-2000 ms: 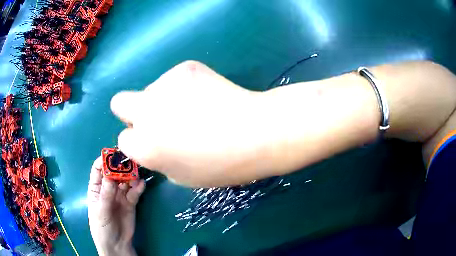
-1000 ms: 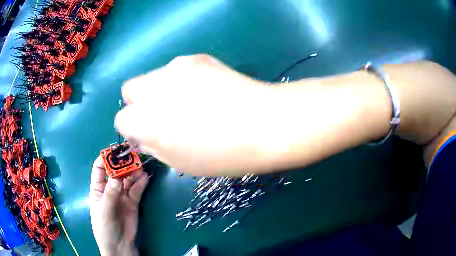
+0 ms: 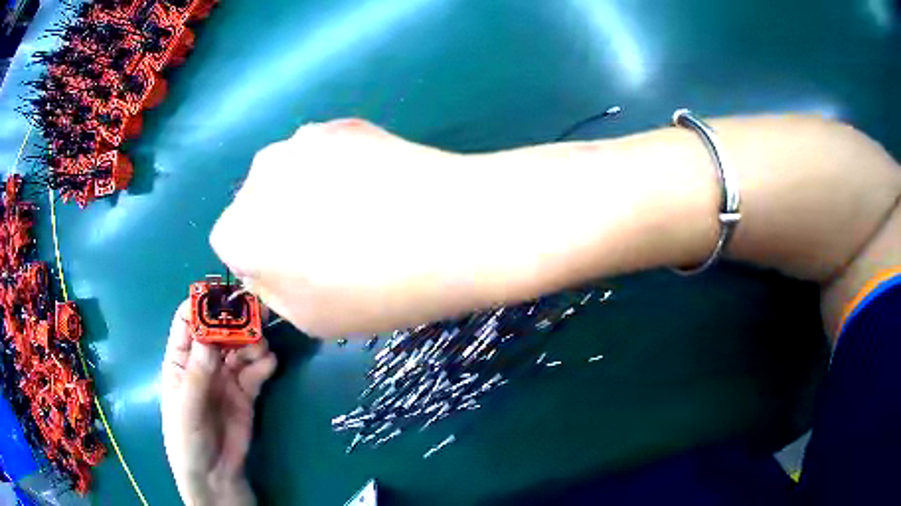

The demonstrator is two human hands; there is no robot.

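My left hand [image 3: 212, 405] holds an orange-red square housing [image 3: 227, 334] by its lower edge, with the dark recess and black ring line facing up. My right hand [image 3: 296, 232] is closed just above and to the right of the housing. Its fingertips are mostly hidden behind the overexposed back of the hand. A thin black wire and a silvery tip show between it and the recess. What exactly the fingers grip is hidden. A pile of black lead wires [image 3: 435, 371] with silvery ends lies right of my left hand, partly under my right forearm.
Wired housings [image 3: 109, 89] stand in rows at the upper left. A looser heap of housings [image 3: 44, 366] lies at the left edge beyond the yellow line. A single wire [image 3: 593, 121] lies beyond my right forearm. A white card [image 3: 364, 496] is at the near edge.
My right hand has dipped and turned over the housing, and more of the wire pile shows below the forearm. My left hand still holds the housing, slightly further left.
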